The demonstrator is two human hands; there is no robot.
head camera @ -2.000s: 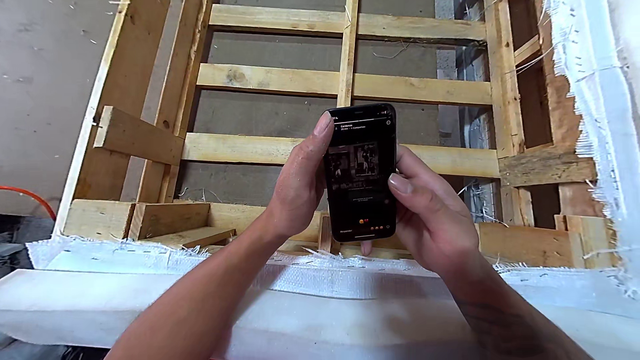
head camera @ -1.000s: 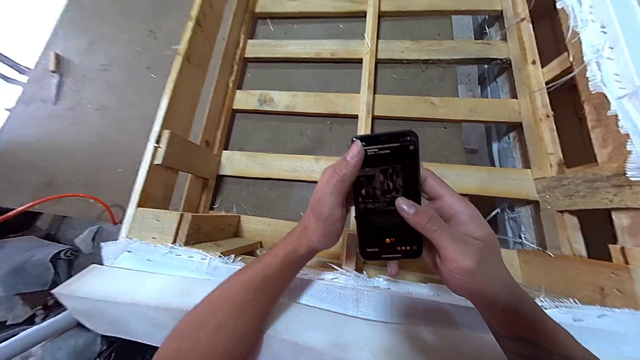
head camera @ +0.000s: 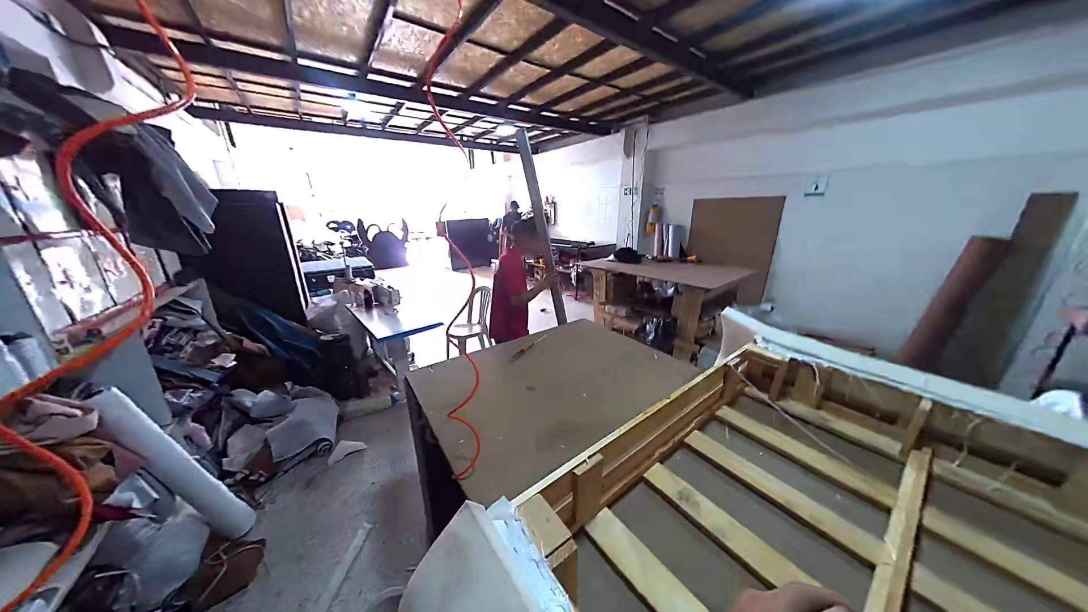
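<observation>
Only the top of one hand shows, at the bottom edge over the slatted wooden frame; it looks like my left hand [head camera: 789, 597]. Its fingers and whatever it may hold are cut off by the edge of the view. My right hand and the phone are out of sight. The wooden frame [head camera: 897, 518], with pale slats and white fabric [head camera: 926, 387] stapled along its outer side, lies on a brown-topped table [head camera: 544, 399]. A small slim tool [head camera: 529, 347] rests near the table's far edge.
An orange coiled air hose [head camera: 472, 374] hangs over the table; another [head camera: 144, 293] hangs at left. A person in red [head camera: 510, 293] stands beyond the table, holding a long upright board [head camera: 541, 221]. Fabric scraps [head camera: 297, 425] and a white roll [head camera: 174, 463] lie at left.
The view has swung up and to the left, across the workshop. Both hands and the phone showed before; now one hand is partly seen and the phone is out of view.
</observation>
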